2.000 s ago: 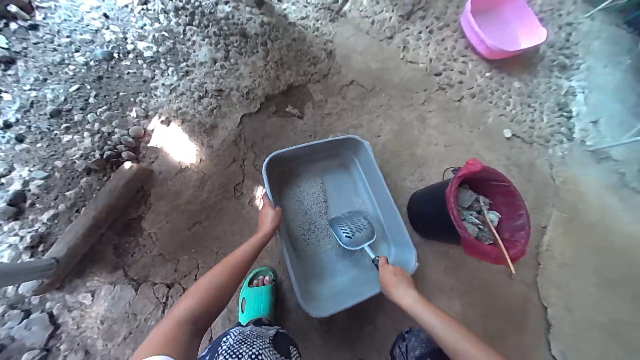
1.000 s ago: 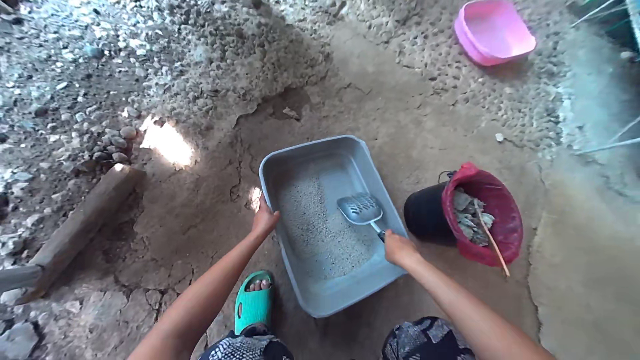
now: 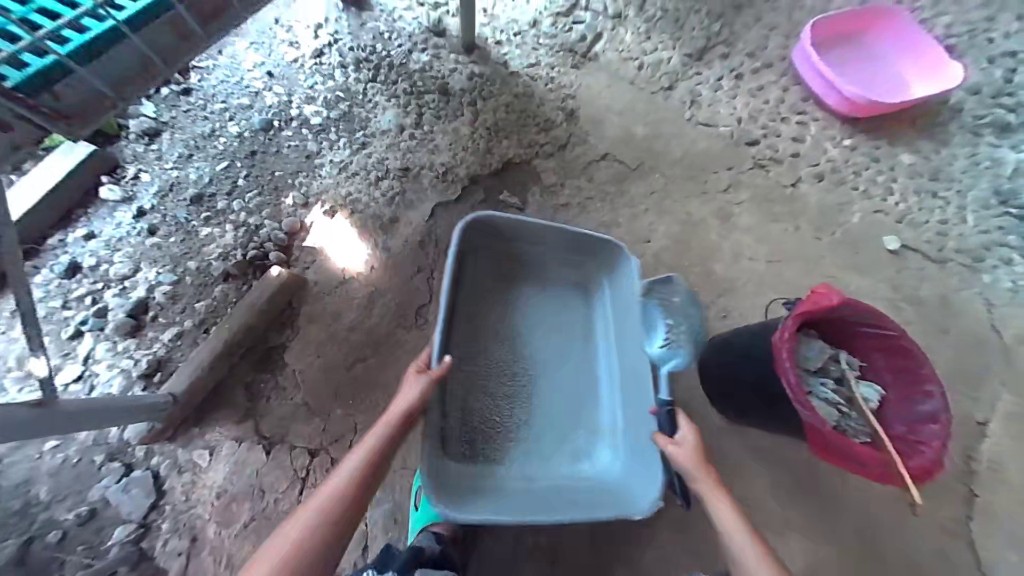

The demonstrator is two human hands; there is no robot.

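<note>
A grey plastic litter tray (image 3: 560, 344) is held between both hands, seemingly tilted, with grey granular litter (image 3: 492, 392) gathered along its left side. My left hand (image 3: 422, 382) grips the left rim, thumb over the edge. On the opposite side, my right hand (image 3: 680, 444) holds the black handle of a slotted metal scoop (image 3: 674, 324) against the tray's right wall. The scoop's head is outside the tray, pointing away from me.
Right of the tray, a black bucket (image 3: 748, 376) with a red liner bag (image 3: 896, 360) holds clumped waste and a thin stick (image 3: 880, 428). A pink basin (image 3: 880, 60) lies at the upper right. A wooden post (image 3: 232, 344) and metal frame (image 3: 88, 416) are at left.
The scoop has moved from inside the tray to outside its right wall. The litter, spread over the tray's floor one second ago, now lies along the left side.
</note>
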